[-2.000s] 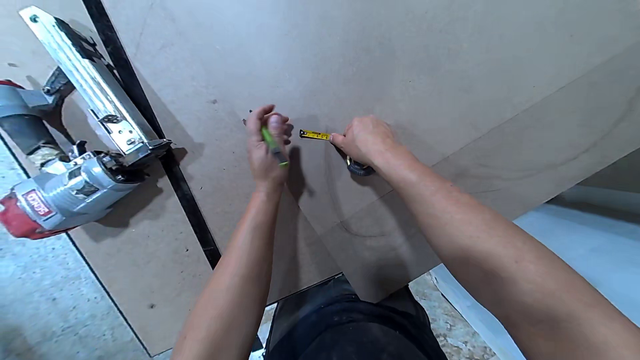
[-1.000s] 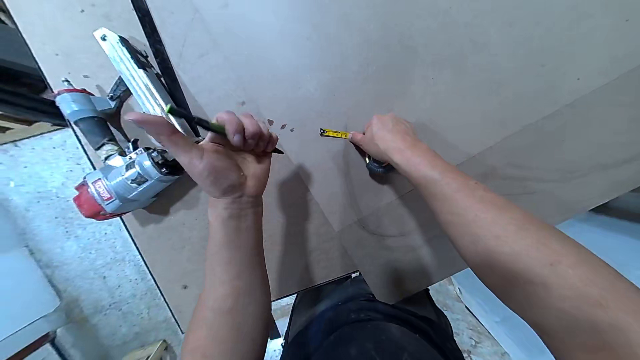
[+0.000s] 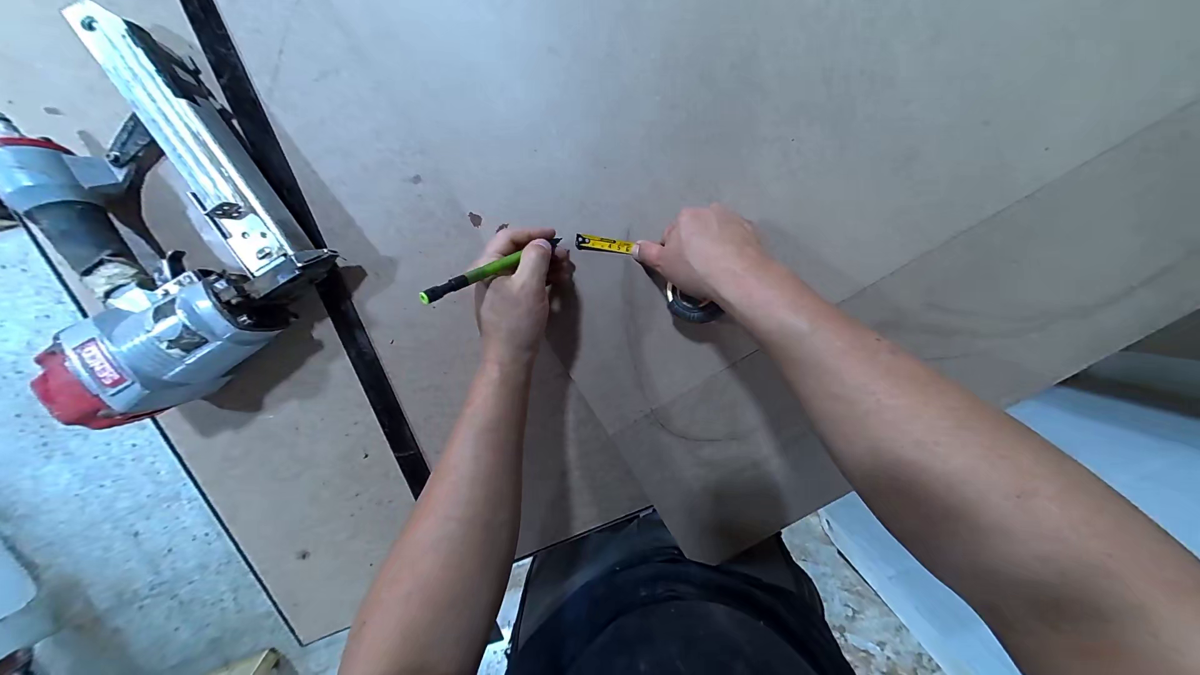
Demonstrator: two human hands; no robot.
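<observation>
My left hand (image 3: 518, 291) pinches a green and black pencil or marker (image 3: 494, 268), its dark tip pointing right, close to the end of the tape. My right hand (image 3: 703, 253) holds a tape measure, its yellow blade (image 3: 605, 245) drawn out a short way to the left. The round dark case (image 3: 695, 306) shows partly below my right palm; the rest is hidden. Both hands rest over a large brownish sheet panel (image 3: 750, 122). A small gap lies between the pencil tip and the blade's hooked end.
A grey and red pneumatic nailer (image 3: 159, 347) with a metal magazine (image 3: 178, 131) lies at the left. Beside it a black strip (image 3: 361, 366) runs slantwise across the panels. A thinner-looking overlapping sheet (image 3: 937, 319) crosses the lower right. Speckled floor (image 3: 103, 506) shows at lower left.
My left hand has turned from palm up to a writing grip, with the pencil tip now near the tape's end. My right hand still holds the tape measure. The view has shifted.
</observation>
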